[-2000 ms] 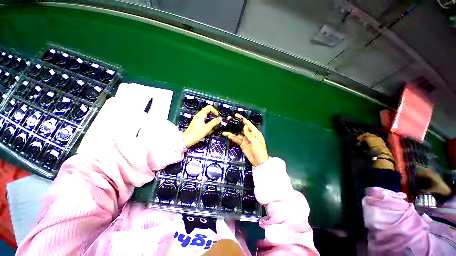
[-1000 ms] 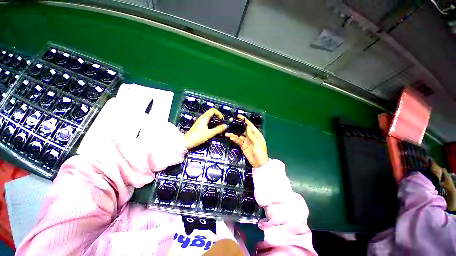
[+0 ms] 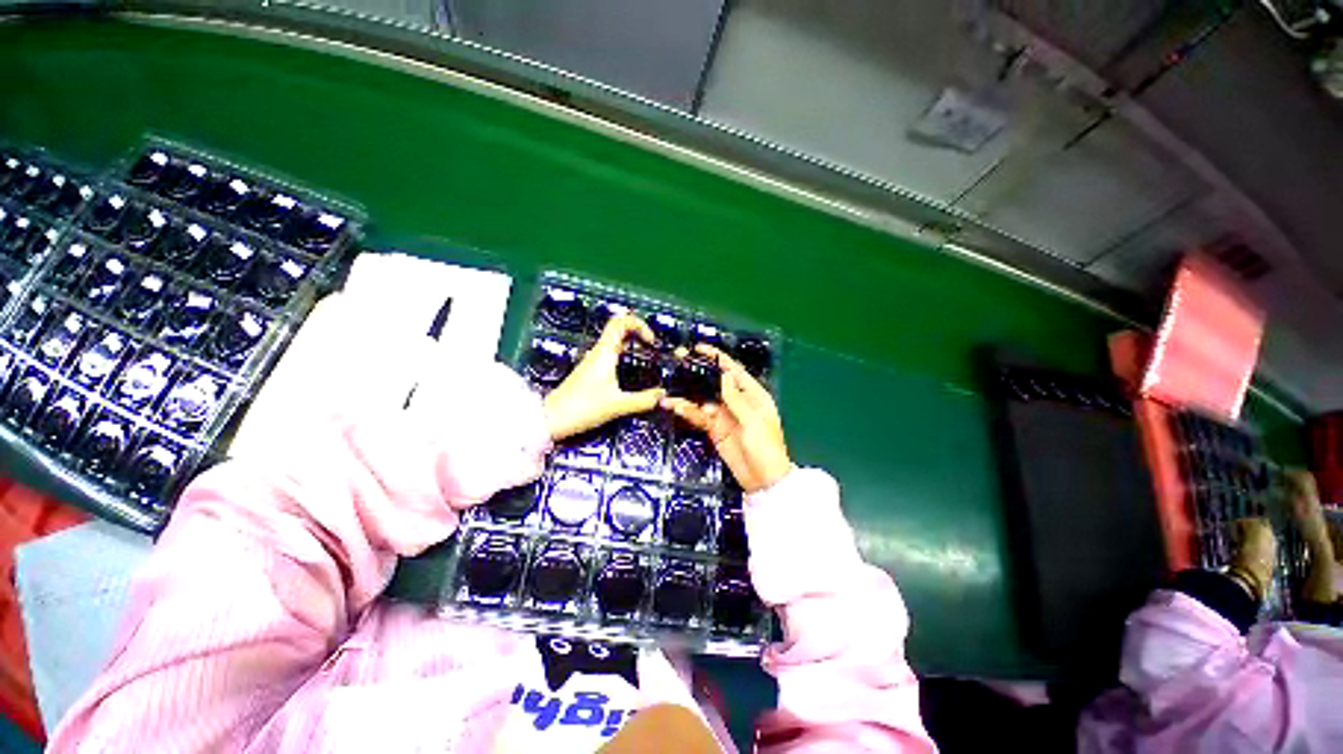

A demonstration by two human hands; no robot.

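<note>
My left hand holds a glossy black round part between thumb and fingers. My right hand holds another black round part close beside it. Both hands are above the upper rows of a clear compartment tray in front of me. Many tray cells hold black parts. A few middle cells look paler, with a cross-hatched or bright round look. The hands hide some cells beneath them.
Side trays of black parts lie at left. A white sheet with a pen lies between the trays. At right are a black tray, a red-orange panel, another tray and another person's hands.
My hands stay in nearly the same place; the two parts now show their dark round faces side by side. The other person's hands have moved from the black tray to the far right tray.
</note>
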